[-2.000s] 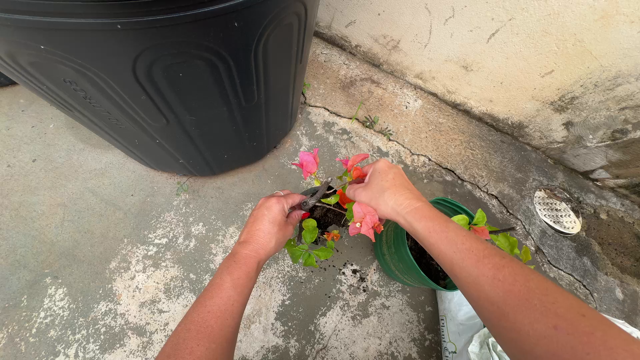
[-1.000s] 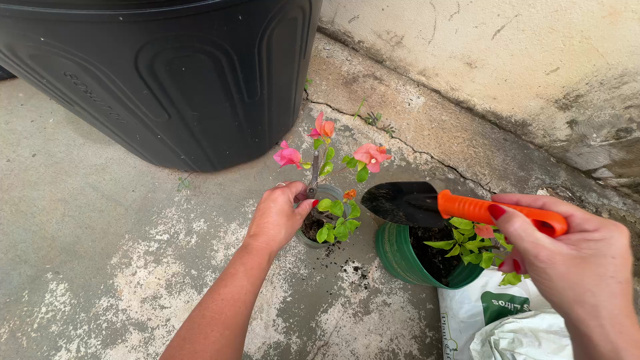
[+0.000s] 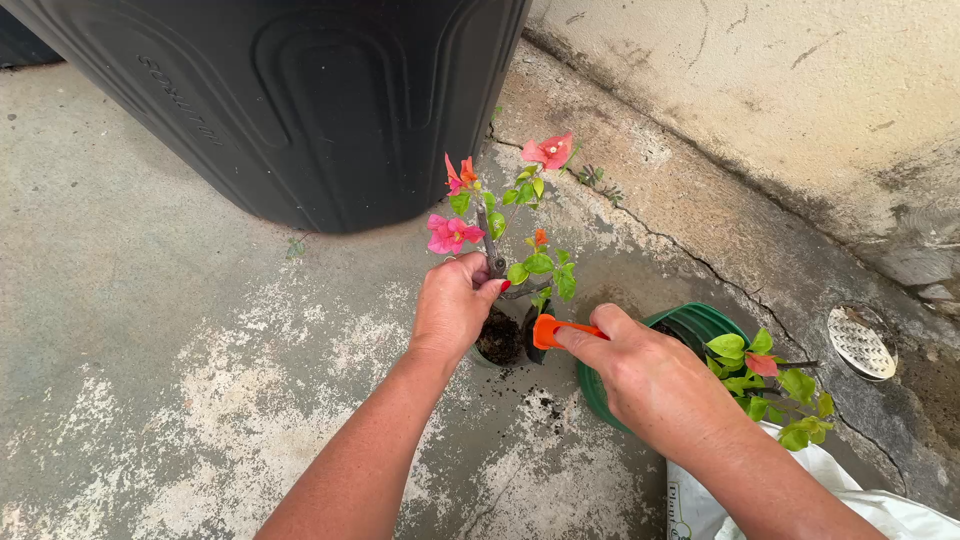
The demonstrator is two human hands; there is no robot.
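My left hand [image 3: 455, 304] grips the woody stem of a bougainvillea [image 3: 490, 244] with pink and orange bracts and green leaves. Below it stands a small pot [image 3: 495, 360] with dark soil in it. My right hand [image 3: 651, 371] is closed on the orange handle of a garden trowel [image 3: 551, 332], whose dark blade points down at the right side of the small pot, partly hidden by the handle. Behind my right hand is a green plastic pot [image 3: 596, 394] with soil inside. A leafy bougainvillea cutting [image 3: 776, 386] with one reddish bract leans over its right side.
A large black plastic container [image 3: 360, 112] stands at the upper left. A white printed plastic bag [image 3: 847, 480] lies at the lower right. Crumbs of soil [image 3: 547, 405] dot the concrete floor. A round drain cover [image 3: 862, 341] sits near the stained wall [image 3: 810, 97].
Two seconds ago both my hands were at the plant; one second ago my right hand held the trowel above the green pot. Now the trowel has moved left and down to the small pot.
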